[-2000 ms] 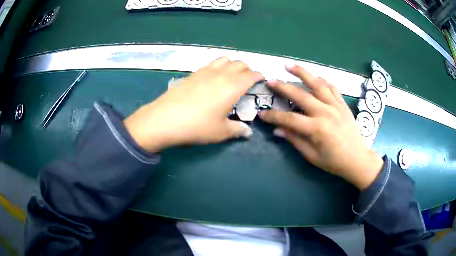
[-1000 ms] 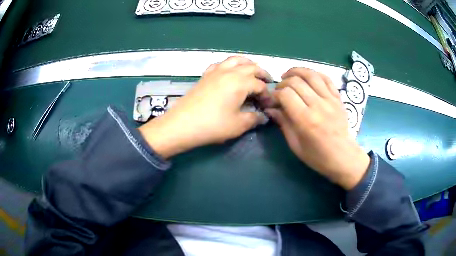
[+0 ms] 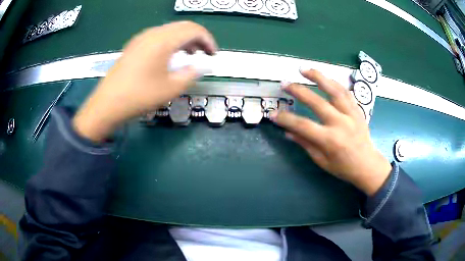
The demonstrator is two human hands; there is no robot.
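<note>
A grey metal housing strip (image 3: 216, 109) lies on the green belt in front of me, its lobed side toward me. Small ribbed inserts (image 3: 234, 113) sit in the gaps between the lobes. My left hand (image 3: 145, 74) is raised over the strip's left end and blurred, its fingers curled; whether it holds anything cannot be told. It hides part of the left end. My right hand (image 3: 329, 125) rests at the strip's right end, thumb and fingertips touching it.
An angled strip with round inserts (image 3: 363, 92) lies at the right. Another strip (image 3: 234, 6) is at the top, one more (image 3: 53, 24) at upper left. Tweezers (image 3: 52, 110) and a small ring (image 3: 10, 126) lie at left. A pale disc (image 3: 400, 151) is at far right.
My left hand has lifted off the strip and moved left, uncovering the lobes. My right hand's fingers have spread. The far strips at the top and upper left have shifted right in view.
</note>
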